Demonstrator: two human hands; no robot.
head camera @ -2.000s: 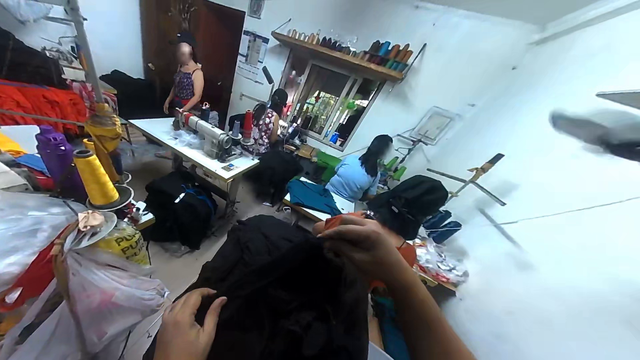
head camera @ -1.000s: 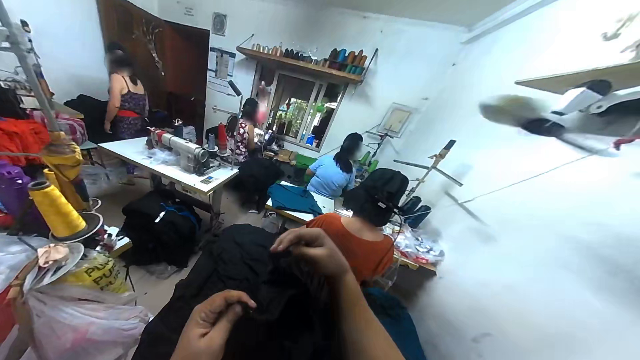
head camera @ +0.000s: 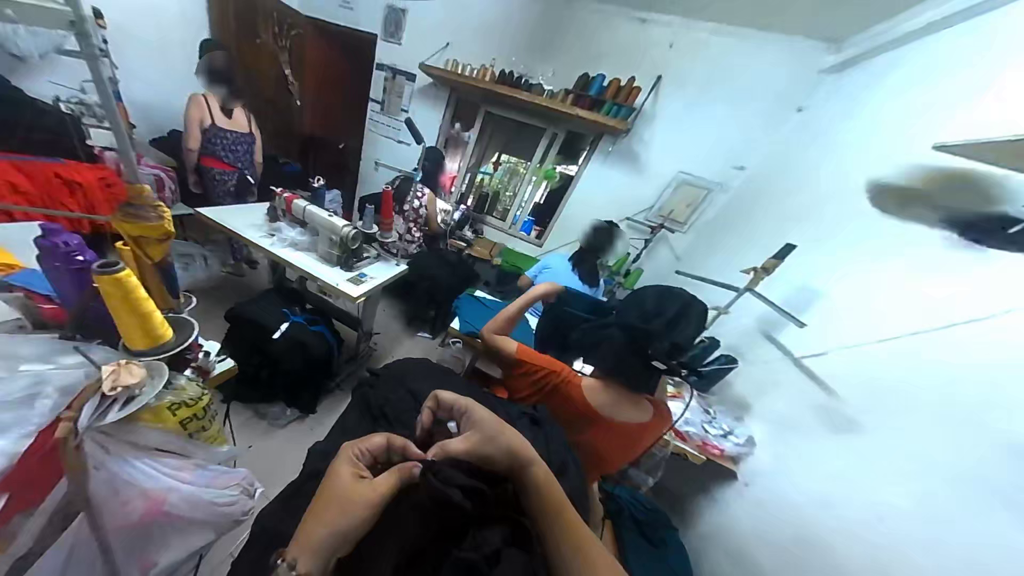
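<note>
Black fabric (head camera: 464,520) lies bunched in front of me at the bottom middle. My left hand (head camera: 356,488) pinches its upper edge between thumb and fingers. Close beside it, my right hand (head camera: 472,436) grips the same edge, fingers curled, with the fingertips of both hands nearly touching. A small white bit shows at the right hand's fingers. More black cloth (head camera: 400,384) spreads behind and to the left of the hands. Folds hide the fabric's lower part.
At left stand a yellow thread cone (head camera: 132,308) and plastic bags (head camera: 160,488). A sewing machine (head camera: 320,228) sits on a white table (head camera: 248,220), with a black bundle (head camera: 280,348) below. A person in orange (head camera: 592,416) sits close ahead. Other people are farther back. Dark teal cloth (head camera: 644,532) hangs lower right.
My hands have come together at the fabric's edge; they were farther apart before. The person in orange has raised an arm with dark cloth. The standing person at back left has turned away.
</note>
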